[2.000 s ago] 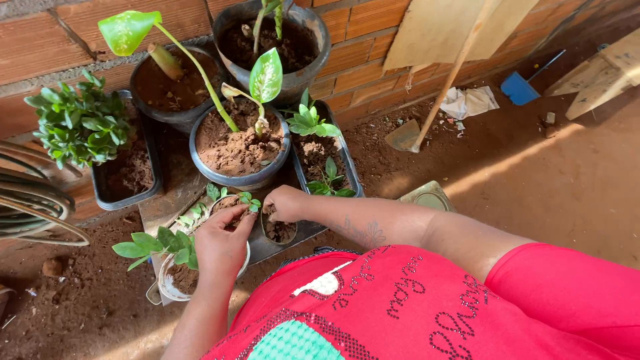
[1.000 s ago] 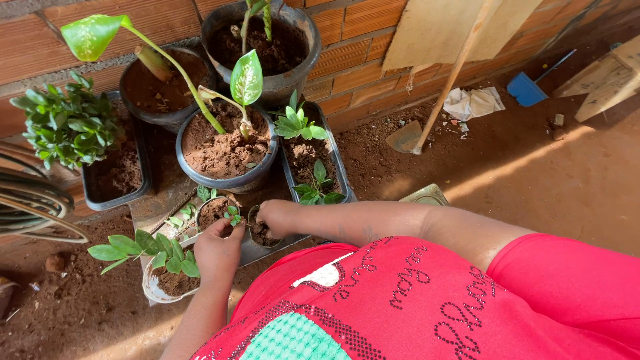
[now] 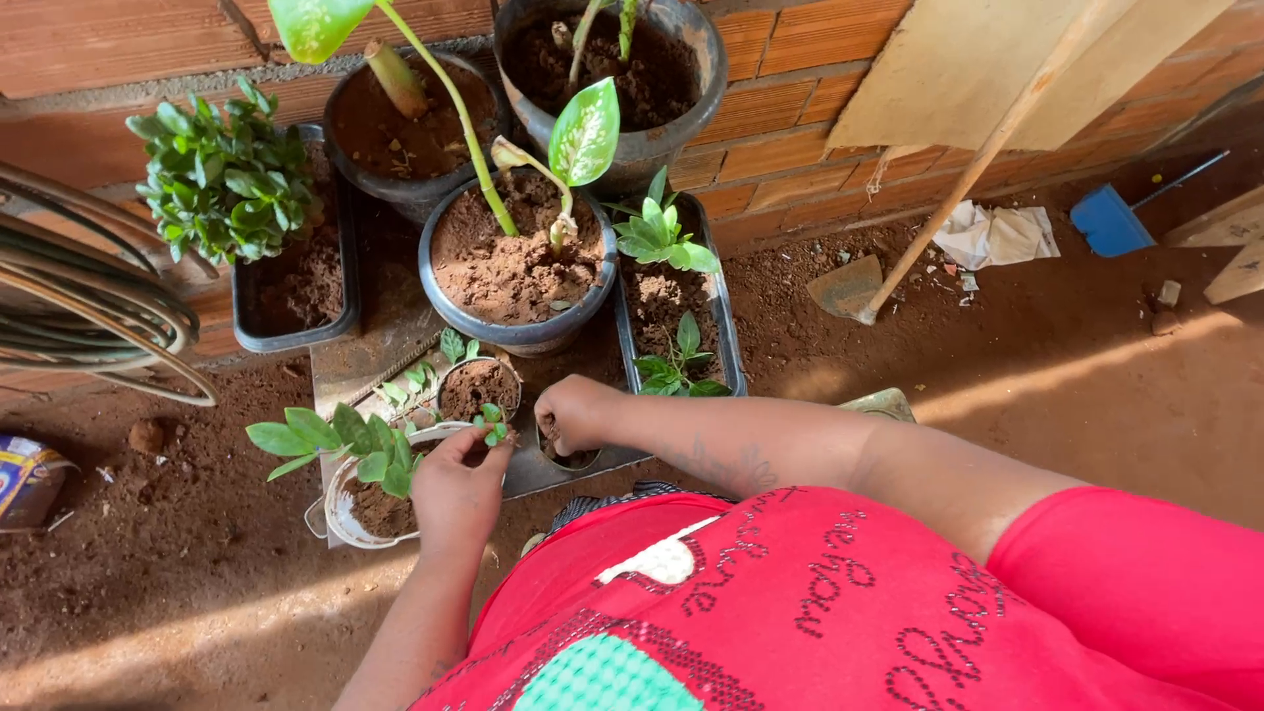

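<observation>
Between the thumb and fingers of my left hand (image 3: 460, 482) is a small green seedling (image 3: 492, 423), held above the rim of a white bucket (image 3: 346, 513) with soil and a leafy plant (image 3: 365, 444). My right hand (image 3: 575, 415) reaches into a small round pot (image 3: 583, 460); its fingertips are partly hidden at the soil, so whether they grip anything is unclear. Another small pot of soil (image 3: 478, 391) stands between and behind the hands, with cut leafy sprigs (image 3: 413, 383) lying to its left.
Behind are a round pot with a variegated plant (image 3: 523, 257), two larger pots (image 3: 410, 128) and rectangular planters (image 3: 296, 296) (image 3: 681, 296). A coiled hose (image 3: 89, 286) is at left. A long-handled hoe (image 3: 849, 286) leans right, near a blue dustpan (image 3: 1111, 219).
My left hand has moved with the seedling away from the small pot of soil, which now shows more fully. My right hand stays at the other small pot.
</observation>
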